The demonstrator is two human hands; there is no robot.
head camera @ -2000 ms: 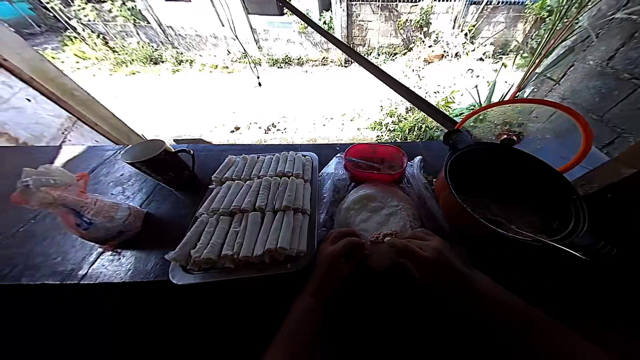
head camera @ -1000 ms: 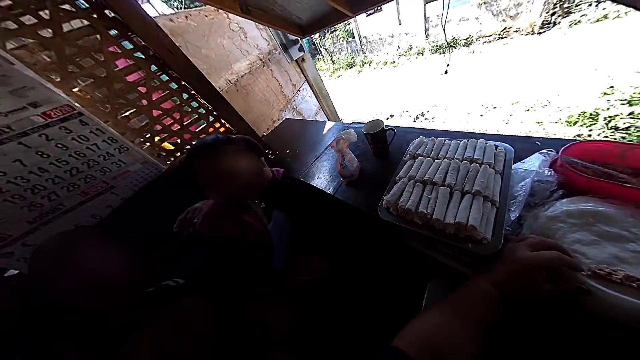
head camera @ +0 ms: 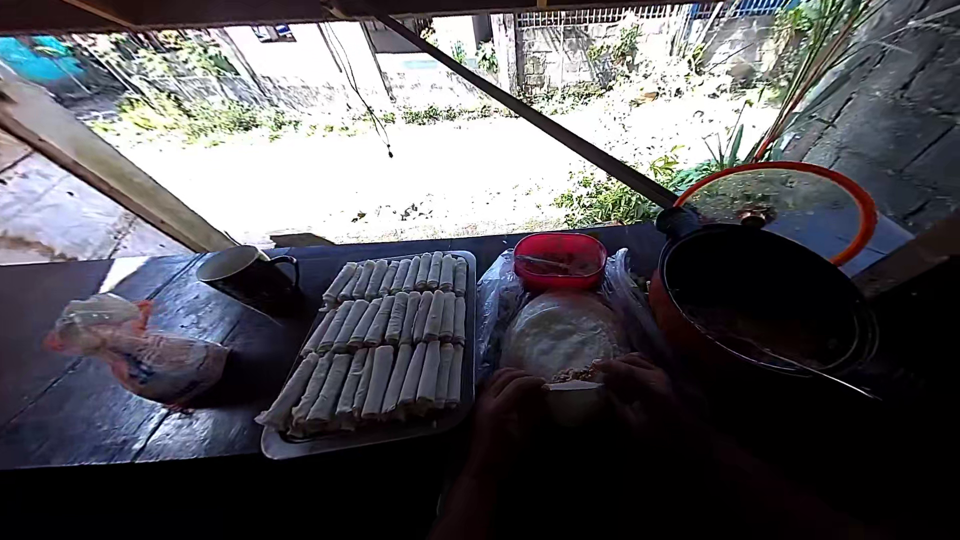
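My left hand (head camera: 511, 405) and my right hand (head camera: 637, 386) hold the near edge of a thin round wrapper (head camera: 574, 401), folded up against a strip of chopped filling (head camera: 576, 373). Beneath it lies a stack of pale round wrappers (head camera: 562, 330) on clear plastic (head camera: 495, 300). Just behind the stack stands a red plastic container (head camera: 560, 259) with a utensil in it. Left of my hands, a metal tray (head camera: 470, 330) carries three rows of rolled wrappers (head camera: 382, 379). Deep shadow hides much of both hands.
A dark pot (head camera: 757, 300) with a long-handled utensil (head camera: 817, 367) stands at right, an orange-rimmed glass lid (head camera: 806, 202) behind it. At left are a dark mug (head camera: 255, 281) and a knotted plastic bag (head camera: 161, 364) on the wooden table (head camera: 67, 420). A slanted pole (head camera: 525, 109) crosses behind.
The view swung left to a person beside the table and has come back. The wrapper's near edge now shows folded up between my hands at the filling.
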